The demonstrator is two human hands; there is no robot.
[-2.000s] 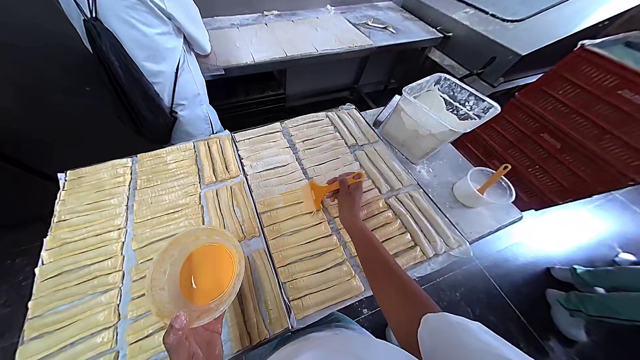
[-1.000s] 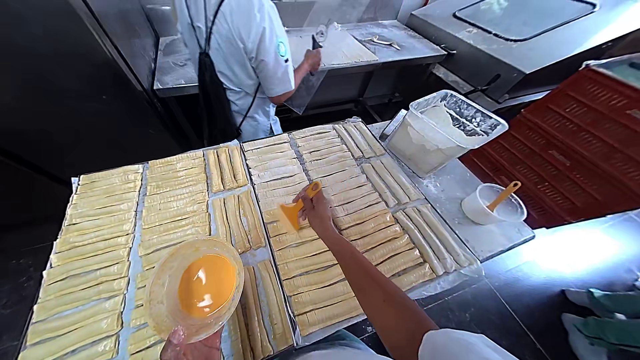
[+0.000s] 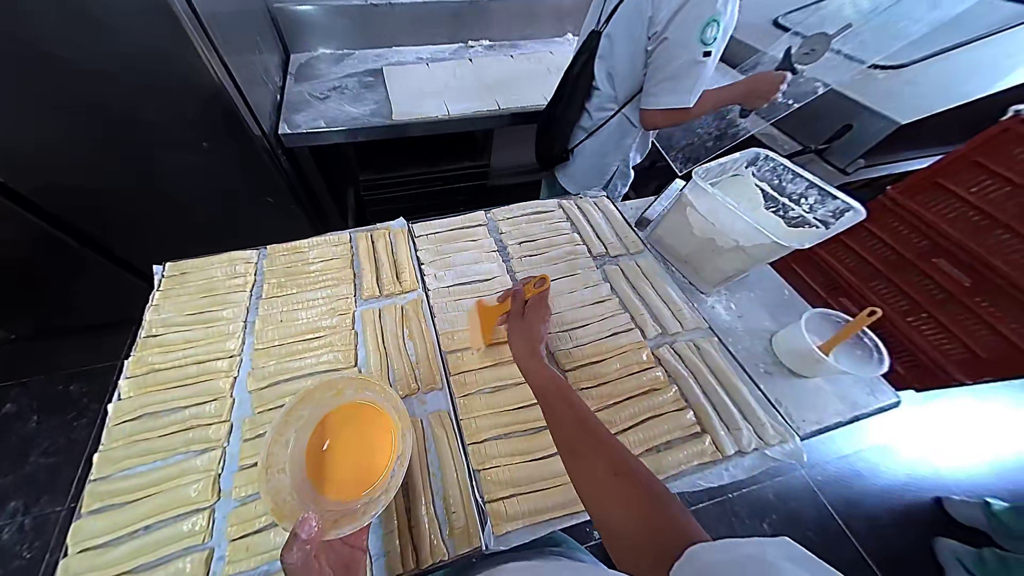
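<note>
My left hand [image 3: 324,552] holds a round plastic bowl [image 3: 276,460] of orange-yellow liquid, like egg wash, above the left tray. In my right hand [image 3: 528,324] is an orange pastry brush [image 3: 490,320], its head on the dough strips of the right tray. The near strips [image 3: 528,480] on that tray look yellow and glossy; the far ones [image 3: 456,248] are pale and matte. Strips on the left tray [image 3: 184,384] look glossy. Both trays are lined with paper and hold strips in rows, some of them turned lengthwise.
Right of the trays stand a square plastic tub [image 3: 712,240] of flour and a small tub [image 3: 800,348] with an orange-handled tool. Red crates [image 3: 952,256] are at the right. Across from me a co-worker [image 3: 616,104] carries a clear sheet and a round cutter near a counter with dough [image 3: 464,84].
The co-worker has moved to the right, away from the dough on the counter, with the sheet lifted. My right hand with the brush has shifted over the strips; my left hand still holds the bowl.
</note>
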